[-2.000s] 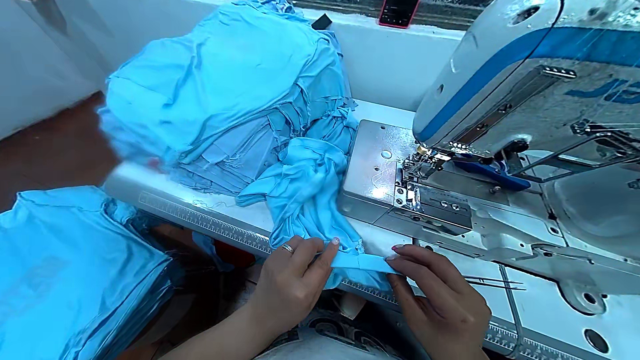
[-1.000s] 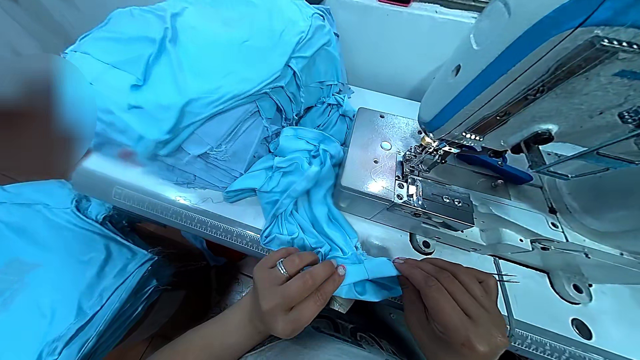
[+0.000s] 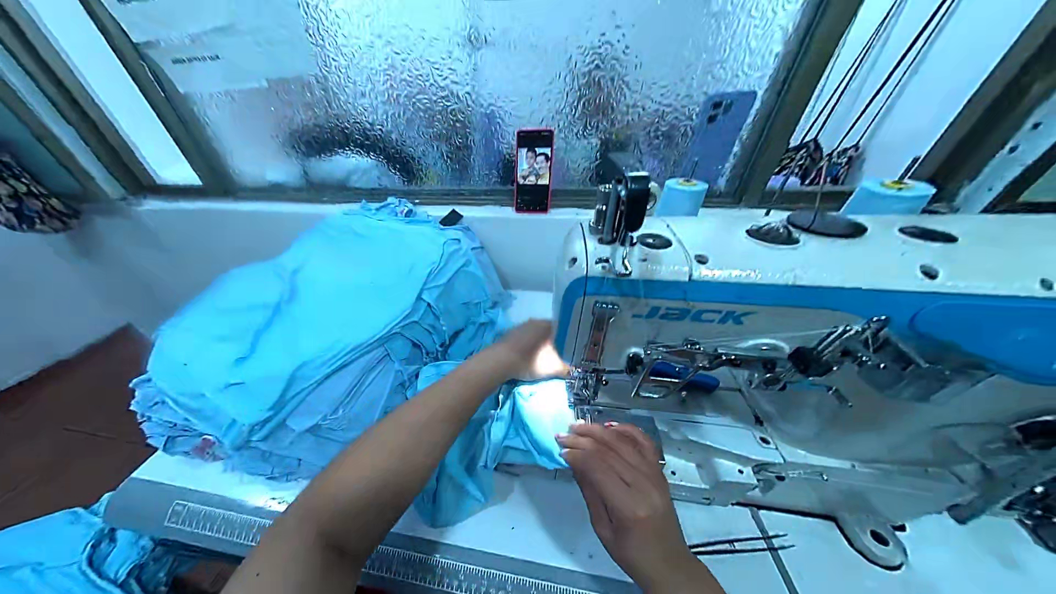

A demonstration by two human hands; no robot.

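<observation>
A light blue garment (image 3: 528,421) lies at the needle area of a white and blue Jack sewing machine (image 3: 808,330), under bright light. My left hand (image 3: 532,351) is at the garment's far side, close to the needle; its fingers are blurred by glare, so its hold is unclear. On the near side, my right hand (image 3: 619,470) rests its fingertips on the garment's right edge and the machine bed; whether it pinches the cloth cannot be told.
A tall pile of light blue fabric pieces (image 3: 305,313) stands left of the machine. More blue fabric (image 3: 58,553) is at lower left. Tweezers (image 3: 742,545) lie on the table right of my right hand. A phone (image 3: 534,169) leans on the window ledge near thread cones (image 3: 681,198).
Both hands have moved from the table's front edge up to the needle area, and the garment with them. The view has tilted up to the window.
</observation>
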